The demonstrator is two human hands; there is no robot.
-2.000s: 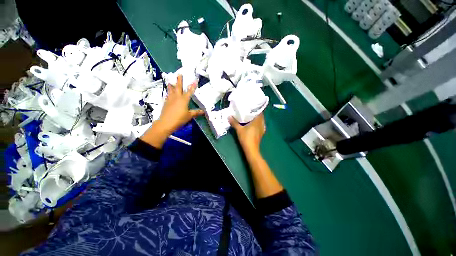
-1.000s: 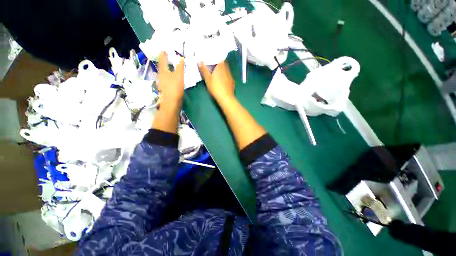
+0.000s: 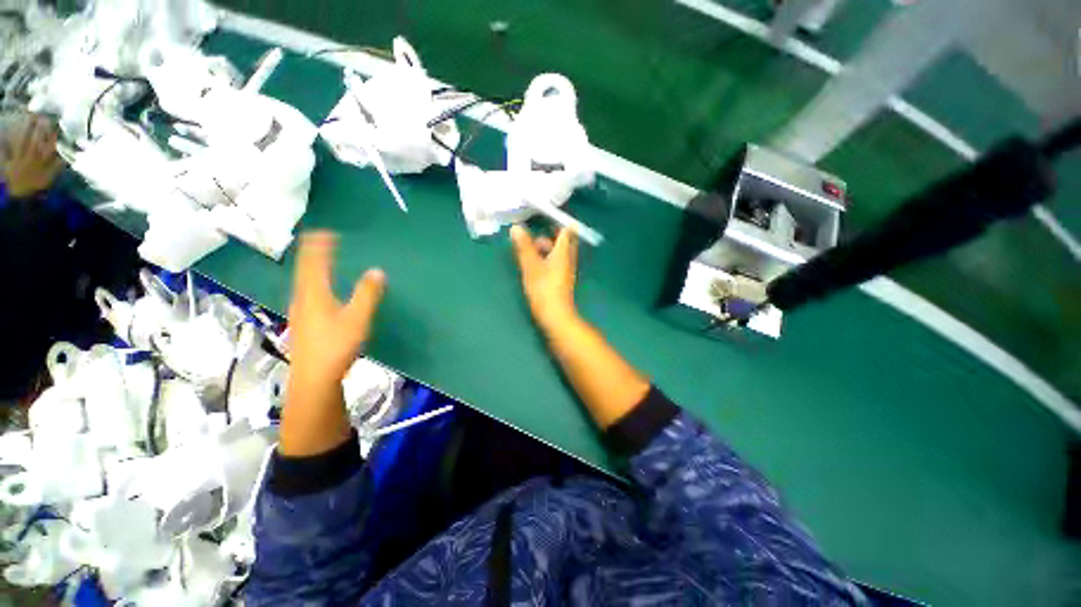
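A white camera unit (image 3: 545, 148) with a ring-shaped bracket end lies on the green bench, its stick antenna pointing down-right. My right hand (image 3: 551, 279) is at its lower edge, thumb and fingers apart; whether they touch it is unclear. My left hand (image 3: 326, 332), slightly blurred, is over the bench's near edge, open and empty. Another white unit (image 3: 397, 119) with dark leads and an antenna lies to the left. A cluster of white units (image 3: 231, 166) lies farther left.
A blue tote heaped with white units (image 3: 154, 433) stands below the bench at left. A silver screw feeder (image 3: 771, 225) with a red switch stands on the right; a thick black cylinder (image 3: 913, 225) reaches over it. Another person's hand (image 3: 26, 154) is at far left. White-edged conveyor (image 3: 664, 95) runs behind.
The view has shifted right. My hands have left the cluster and spread apart, the right now by the separate unit. The units sit farther left in view. Another person's hand has appeared at far left.
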